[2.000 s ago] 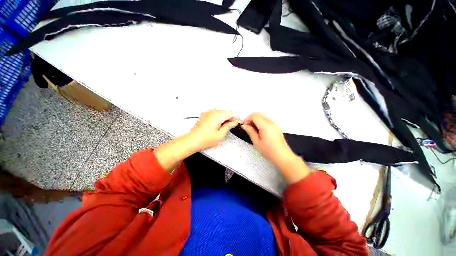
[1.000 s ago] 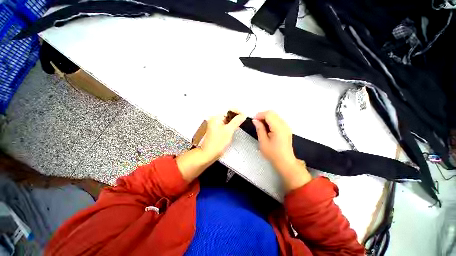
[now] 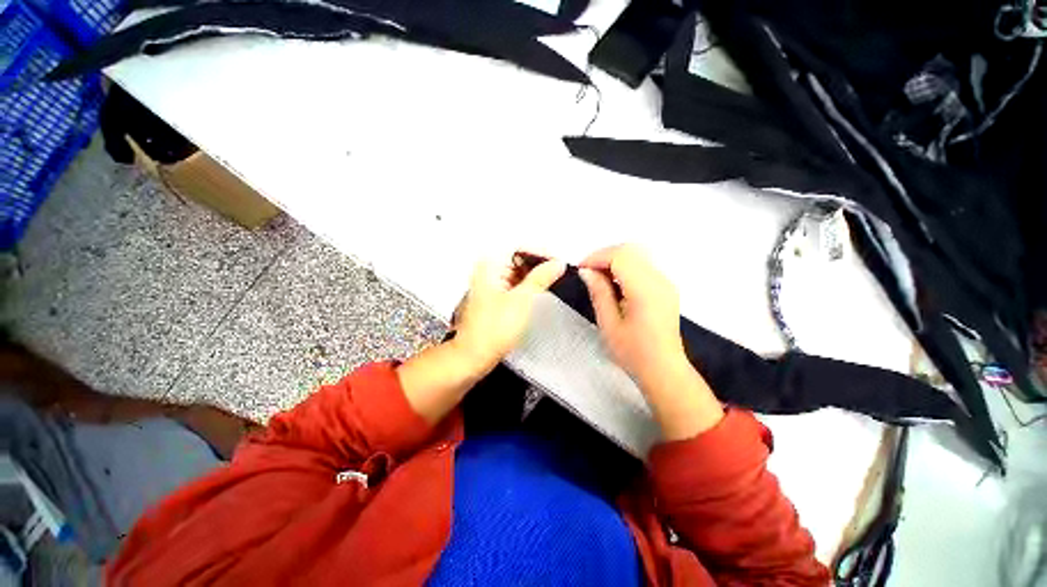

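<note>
A long black fabric band (image 3: 792, 381) lies along the near part of the table and runs left under my right hand. My left hand (image 3: 502, 307) pinches its left end between thumb and fingers. My right hand (image 3: 635, 307) pinches the band's upper edge just right of the left hand. The fingertips of both hands are close together, and the short stretch of band between them is raised a little. The fingers partly hide the band's end. A thin dark curl shows at the tip, above my left thumb.
Black bands (image 3: 459, 29) lie at the far left of the white table (image 3: 333, 138). A black fabric heap (image 3: 953, 206) covers the far right. A patterned strip (image 3: 777, 281) lies near it. Shears (image 3: 869, 556) lie at lower right. A blue crate (image 3: 40, 115) and cardboard box (image 3: 218, 189) stand left.
The left hand has moved right and closer to the right hand since the oldest frame, holding the band's end. The camera view has shifted slightly. A brown patch beside the left hand a second ago no longer shows.
</note>
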